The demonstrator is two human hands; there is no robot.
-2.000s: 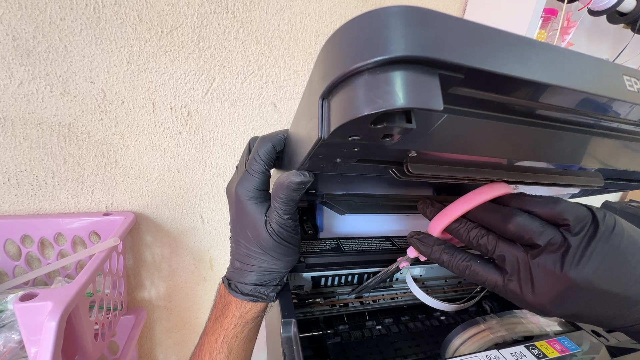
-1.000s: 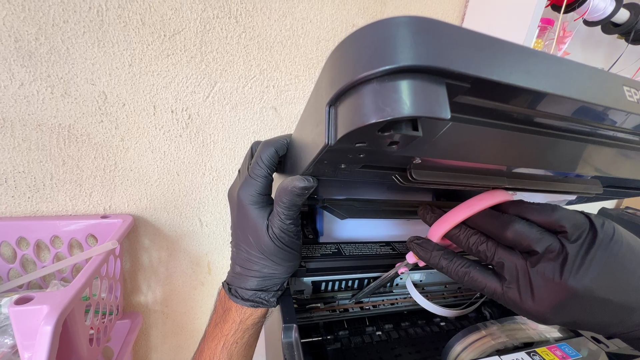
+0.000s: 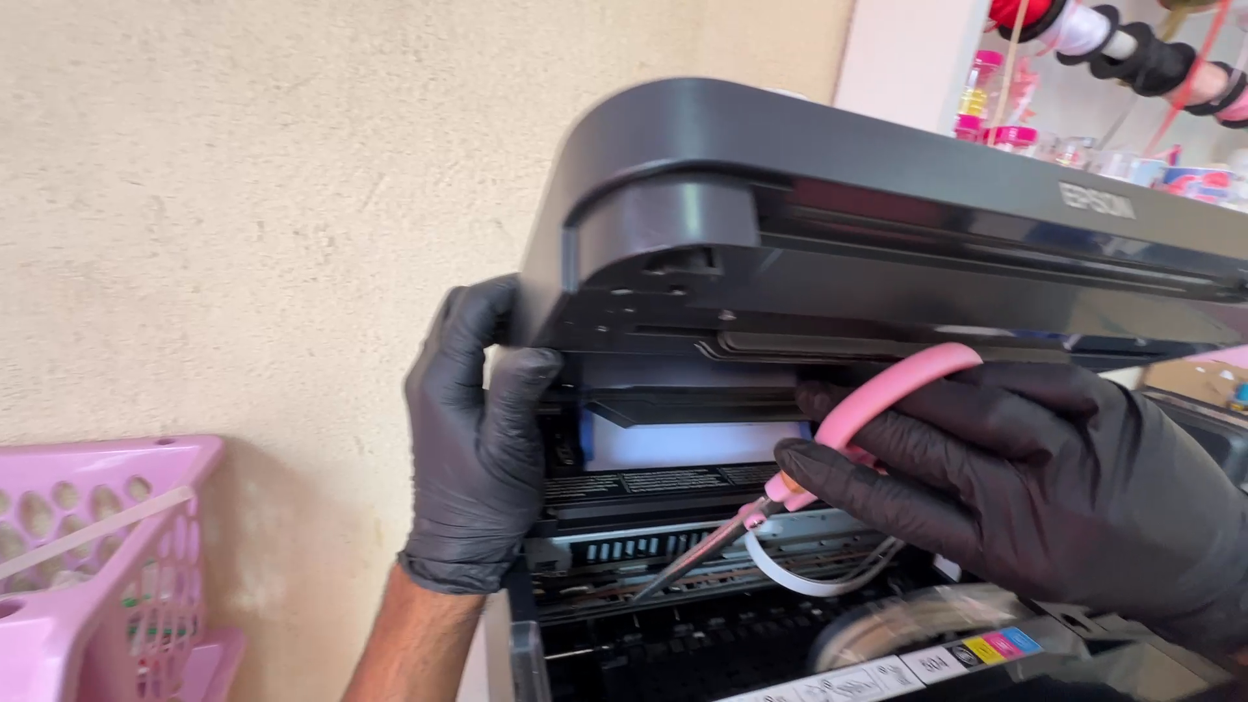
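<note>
A black inkjet printer's scanner lid (image 3: 877, 166) stands raised over its open body. My left hand (image 3: 478, 439), in a black glove, grips the lid's left rear corner. My right hand (image 3: 1014, 478), also gloved in black, holds pink-handled scissors (image 3: 892, 390). The closed-looking metal blades point down and left into the printer's interior, by the carriage rail (image 3: 643, 548). Whether the tip touches anything cannot be told. A white flat cable (image 3: 799, 582) curves below the scissors. Clear ink tubing (image 3: 916, 619) loops at the front, beside a label strip with colour squares (image 3: 994, 648).
A pink perforated plastic basket (image 3: 107, 546) stands at the lower left, in front of a rough cream wall (image 3: 244, 195). Spools of ribbon (image 3: 1150, 58) and small jars with pink lids (image 3: 980, 93) are at the upper right. A cardboard box (image 3: 1194, 382) lies behind my right hand.
The view has shifted, so the printer sits lower in the frame. Both hands keep their holds on the lid and the scissors.
</note>
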